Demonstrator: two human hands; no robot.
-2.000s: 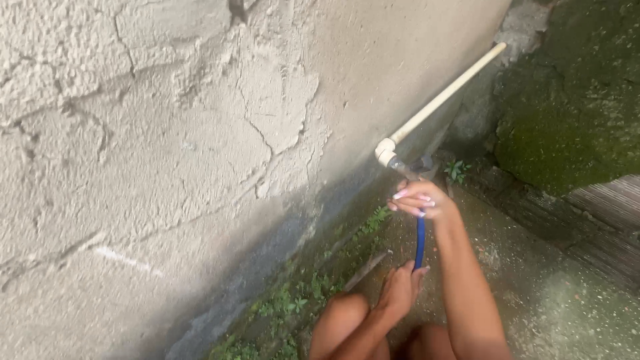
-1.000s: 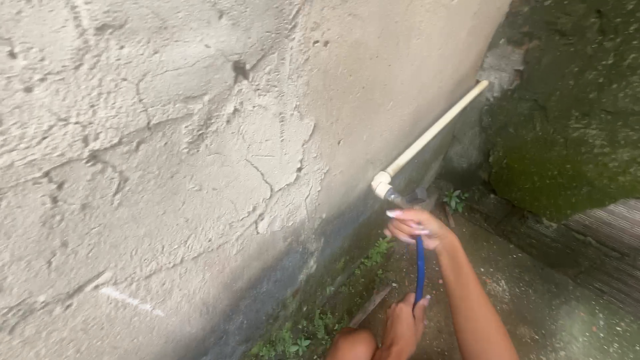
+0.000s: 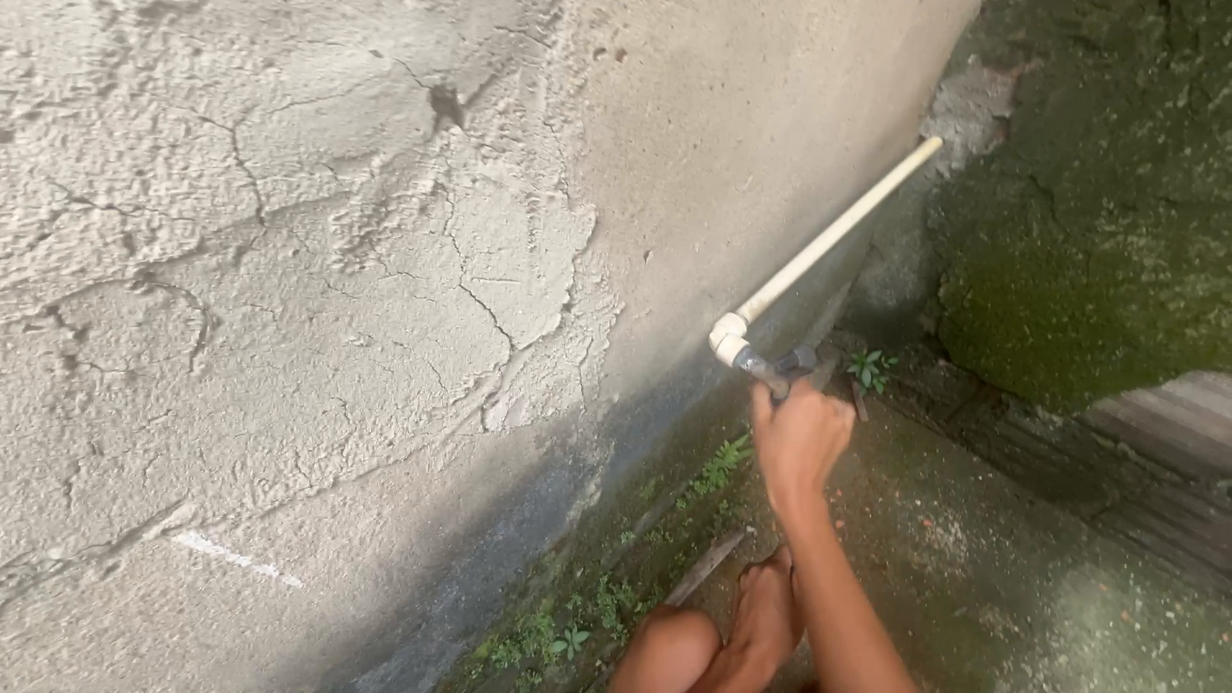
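A white plastic pipe [image 3: 837, 231] runs along the wall to an elbow fitting [image 3: 730, 337]. From the elbow comes a grey metal tap [image 3: 758, 368] with a dark knob-like part [image 3: 796, 361]. My right hand [image 3: 804, 438] is closed around the lower part of the tap, its fingers hiding much of it. Lower down, beside my knee, my left hand [image 3: 767, 597] is curled; what it holds is hidden. The blue hose does not show in this view.
A cracked, rough plaster wall [image 3: 385, 289] fills the left side. Small green plants [image 3: 616, 602] grow along its base, near a flat grey strip [image 3: 710, 566]. A mossy surface [image 3: 1078, 289] stands at the right, above corrugated material [image 3: 1169, 423]. My bent knee [image 3: 674, 645] is below.
My right hand has moved from the upper part of the blue hose up onto the tap. The hose, seen between both hands before, is out of sight now.
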